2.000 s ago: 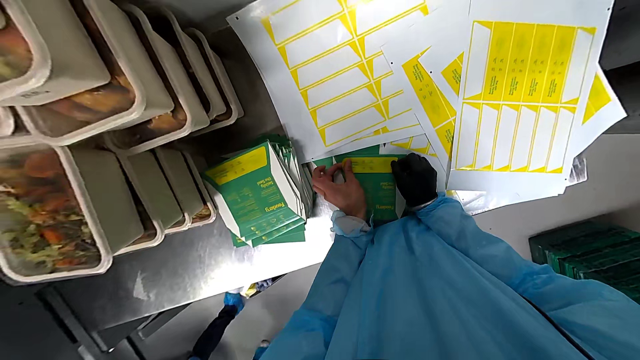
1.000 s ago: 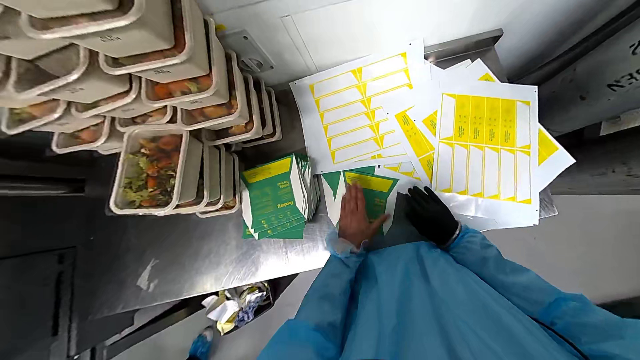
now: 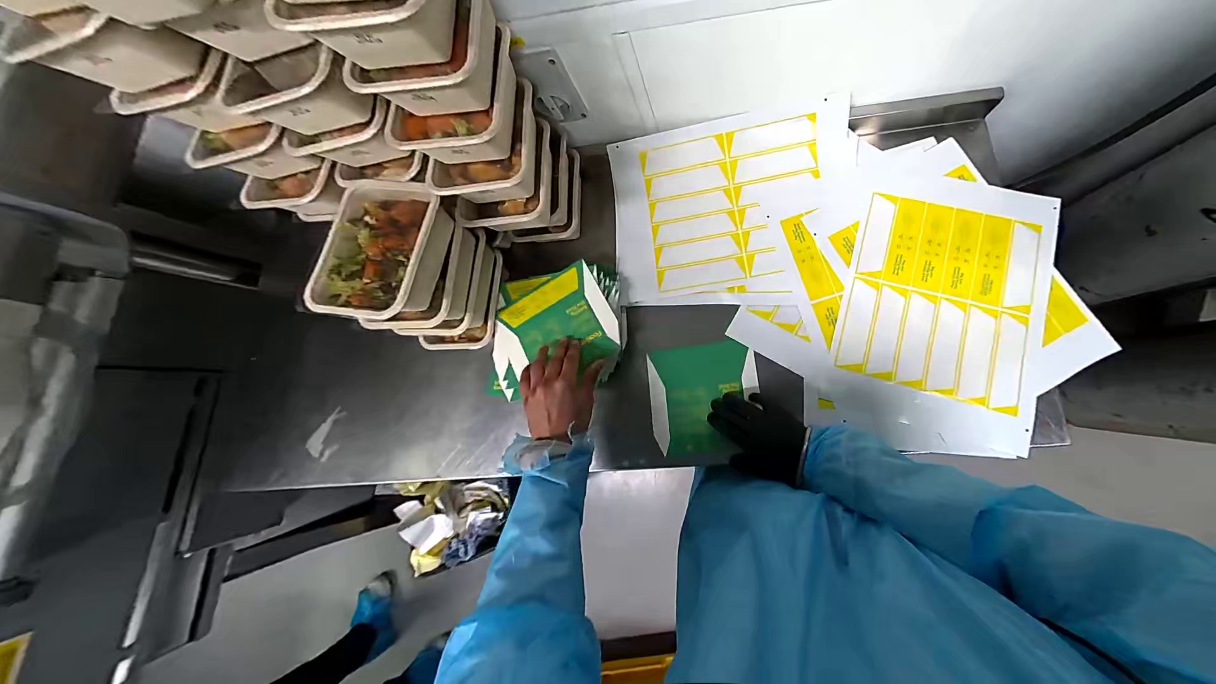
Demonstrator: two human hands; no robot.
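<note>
My bare left hand (image 3: pixel 558 391) rests on a green printed card sleeve with a yellow band (image 3: pixel 560 309), on the pile of sleeves at the middle of the steel table. Whether its fingers grip that sleeve I cannot tell. My right hand (image 3: pixel 763 432), in a black glove, touches the right edge of a single green sleeve (image 3: pixel 698 394) lying flat near the table's front edge. To the right and behind lie sheets of yellow-and-white labels (image 3: pixel 936 304), overlapping one another. A stack of food-filled trays (image 3: pixel 380 252) stands left of the sleeve pile.
A white wall (image 3: pixel 750 57) with a metal fitting (image 3: pixel 554 87) rises behind the steel table (image 3: pixel 380 408). Below the front edge, a bin holds crumpled waste (image 3: pixel 456 522). Another person's leg with a blue shoe cover (image 3: pixel 375 608) shows at the lower left.
My left hand has moved left from the single sleeve at the front onto the sleeve pile. A yellow-banded sleeve it was touching no longer lies there. My right hand stays beside the front sleeve.
</note>
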